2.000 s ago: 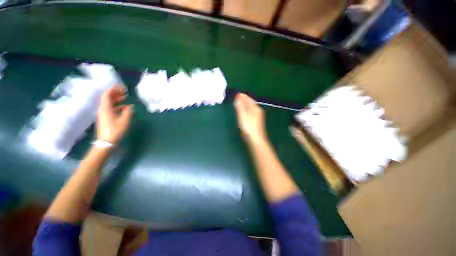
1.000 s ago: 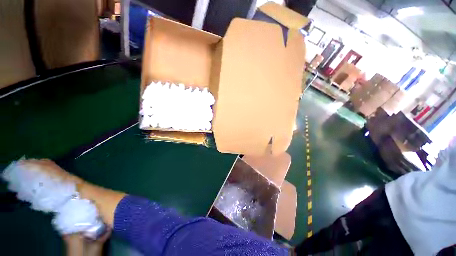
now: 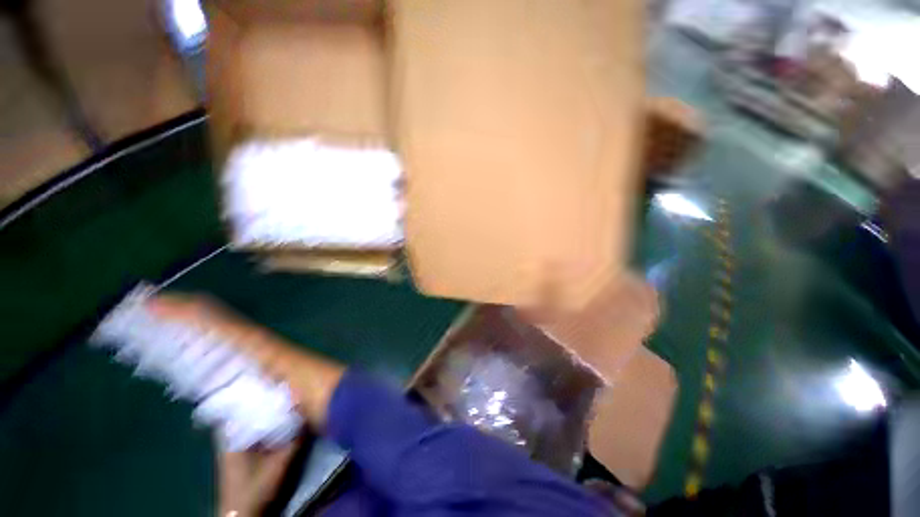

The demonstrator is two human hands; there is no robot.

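Observation:
A row of overlapped white packets (image 3: pixel 197 366) is held between my two hands above the dark green bench (image 3: pixel 151 464), at the lower left; the frame is blurred. My right hand (image 3: pixel 217 328) lies along the row's far right side, its fingertips at the upper end. My left hand (image 3: pixel 252 470) is at the row's lower end, its fingers partly hidden by the packets and my right arm. White packed rows (image 3: pixel 315 194) fill the lower part of the open brown carton (image 3: pixel 303 76), ahead of my hands.
The carton's large flap (image 3: pixel 514 151) stands out to its right. A gold-brown bundle (image 3: pixel 328 264) lies along its near edge. A lower box with clear plastic (image 3: pixel 489 394) is below, at the bench's right edge. Green floor (image 3: pixel 797 303) with a yellow marking line (image 3: pixel 714 353) is at the right.
Two seconds ago the row lay on the bench between my separate hands; now both hands hold it. In the last second the row and my hands have shifted right in view, nearer the carton.

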